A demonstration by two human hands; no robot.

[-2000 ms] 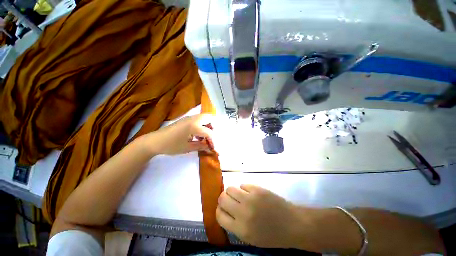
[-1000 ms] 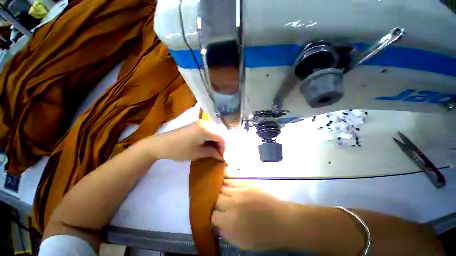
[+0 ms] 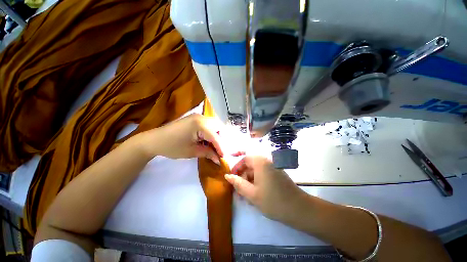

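Note:
A rust-brown fabric strip (image 3: 220, 217) runs from beside the machine's needle area down over the table's front edge. My left hand (image 3: 190, 139) holds the strip with thumb and fingers, left of the lit needle area. My right hand (image 3: 258, 181) pinches the strip's right edge just below my left fingertips. The white sewing machine head (image 3: 225, 25) with a blue stripe stands over the work. The presser foot and needle are lost in the lamp's glare.
A large heap of rust-brown strips (image 3: 102, 97) lies left of the machine. Thread snips (image 3: 428, 168) lie on the bed at right. White and dark scraps (image 3: 353, 134) lie behind the tension knob (image 3: 364, 93). A measuring scale (image 3: 169, 248) edges the table.
My right hand has moved up and inward to the strip's edge near my left fingertips. The strip below has shifted slightly right. The camera view has shifted a little.

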